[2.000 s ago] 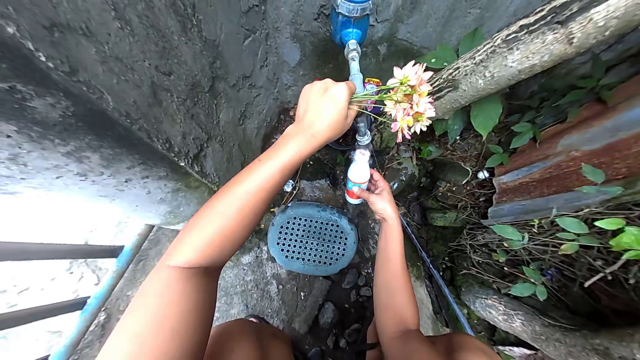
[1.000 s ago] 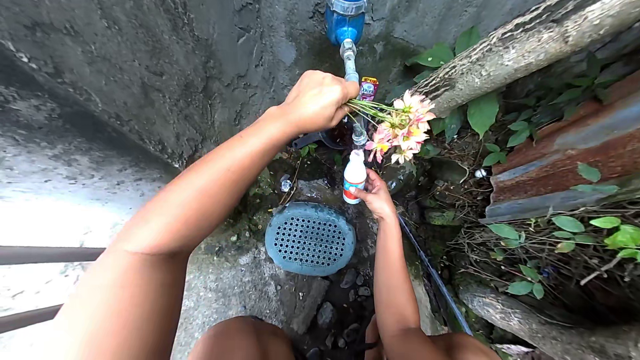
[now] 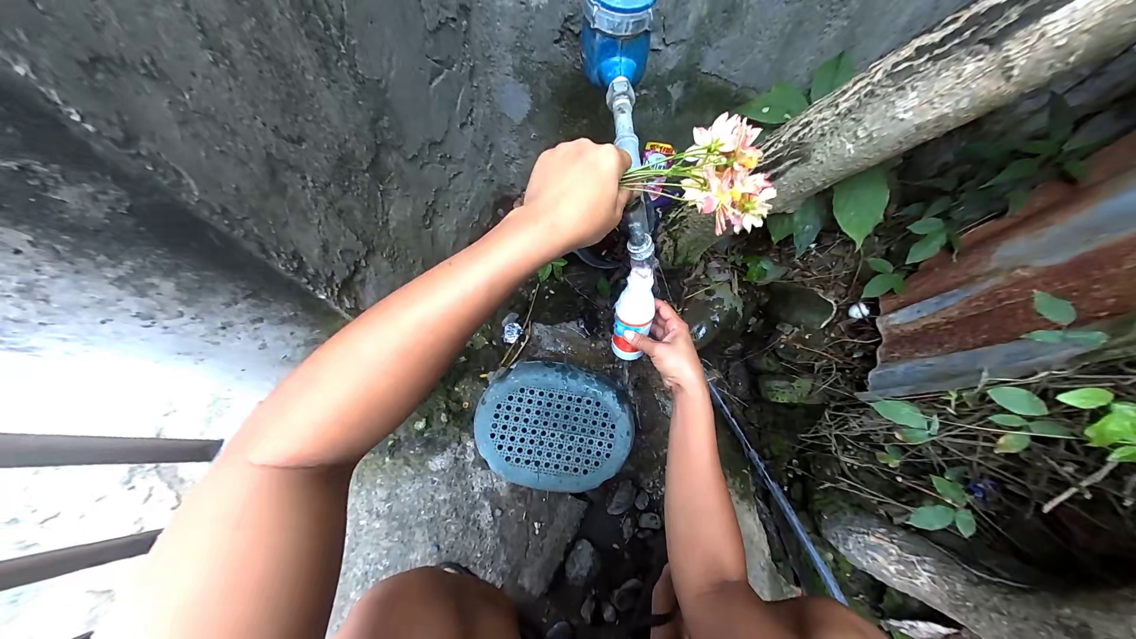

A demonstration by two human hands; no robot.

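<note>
My left hand (image 3: 581, 191) is closed around the thin green stems of a bunch of pale pink and yellow flowers (image 3: 732, 177), beside a metal water pipe (image 3: 626, 124). The flower heads point to the right. Lower down, my right hand (image 3: 667, 344) grips a small white plastic bottle (image 3: 632, 315) with a red and blue label. The bottle stands nearly upright, its mouth just under the faucet (image 3: 640, 248). Whether water runs into it is hard to tell. The faucet handle is not visible.
A blue water meter (image 3: 617, 44) sits on the pipe by the concrete wall. Below is a blue-gray perforated plastic stool (image 3: 555, 426). To the right are a tree trunk (image 3: 941, 89), rusty corrugated metal sheet (image 3: 1021, 266) and leafy plants; a purple packet (image 3: 658, 160) lies behind the pipe.
The flower bunch in my left hand has tilted up a little since one second ago. My right hand keeps the bottle beneath the faucet.
</note>
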